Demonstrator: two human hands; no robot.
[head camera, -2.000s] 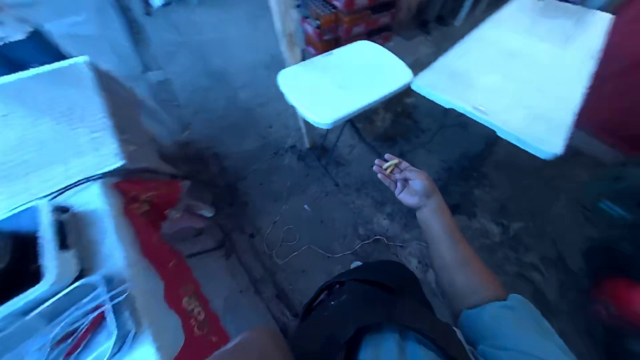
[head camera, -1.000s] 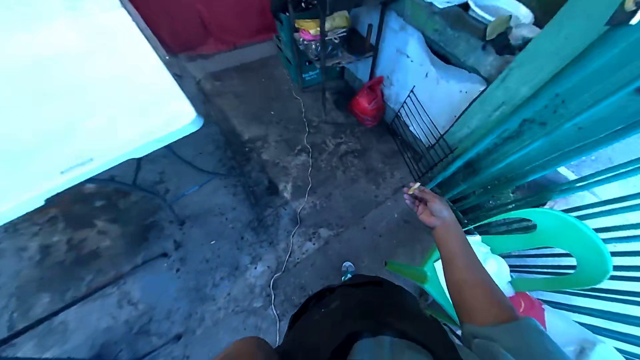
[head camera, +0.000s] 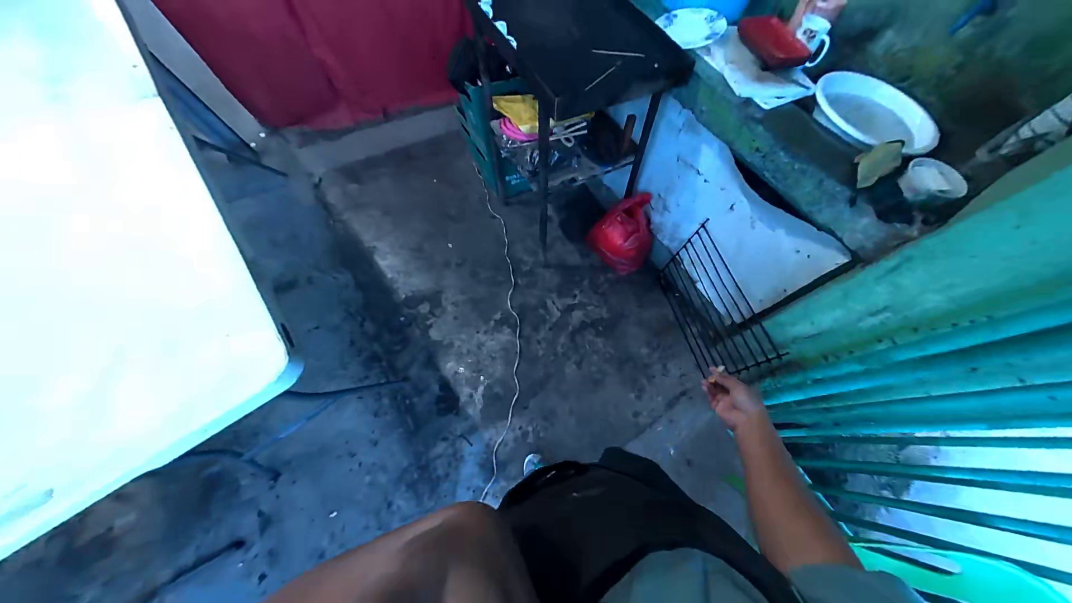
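My right hand (head camera: 730, 398) hangs at the right of centre, with its fingertips pinched on a small pale piece (head camera: 718, 370) too small to identify. In this view its fingertips overlap the lower edge of a black wire rack (head camera: 720, 310), which leans against the low wall; whether they touch cannot be told. A bare limb shows at the bottom edge, but my left hand is not visible.
A white tabletop (head camera: 126, 293) fills the left. Ahead stand a black table (head camera: 586, 50), a green crate (head camera: 481, 138) and a red plastic bag (head camera: 621, 234). A white basin (head camera: 875, 109) rests on the ledge. Green metal bars (head camera: 938, 477) run at right; a thin cord (head camera: 515, 335) crosses the floor.
The view has swung far from the two white tables. My right hand still pinches a small piece and is now beside the wire rack. The ledge and black table show more fully.
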